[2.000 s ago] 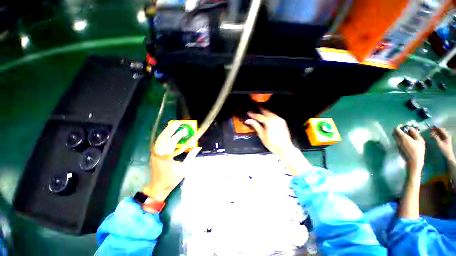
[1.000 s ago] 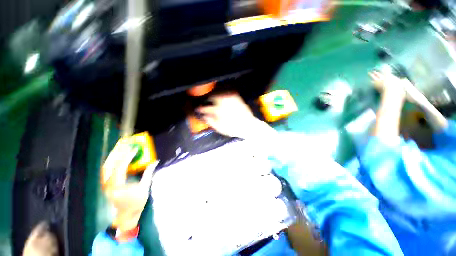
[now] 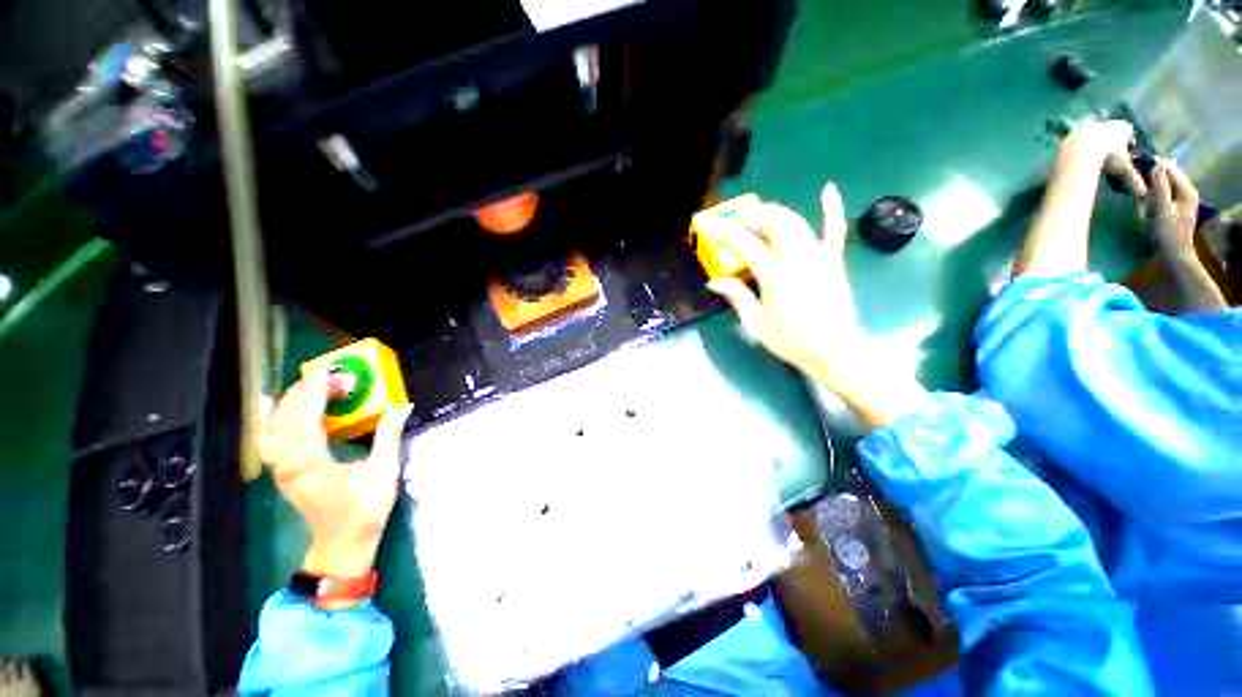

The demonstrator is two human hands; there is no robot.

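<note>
My left hand [image 3: 324, 470] rests on the left green start button [image 3: 352, 385] of a yellow box, thumb apart from the fingers, holding nothing. My right hand [image 3: 801, 293] lies over the right yellow button box [image 3: 711, 240], fingers spread and empty. Between them the orange press fixture [image 3: 546, 294] holds a dark round part [image 3: 542, 279]. The orange press head [image 3: 505, 213] is just above and behind it. The white work sheet [image 3: 586, 517] lies in front with several tiny dark specks on it.
The black parts tray [image 3: 134, 572] at left holds several round parts. The pale air hose [image 3: 237, 204] hangs at left. A round black part [image 3: 891, 222] lies on the green bench at right. A coworker's hands [image 3: 1128, 170] hold something dark. An open brown box [image 3: 872, 592] sits low right.
My right hand has left the press fixture and moved right onto the right button box. My left hand stays at the left button. The view has shifted, showing the brown box more fully.
</note>
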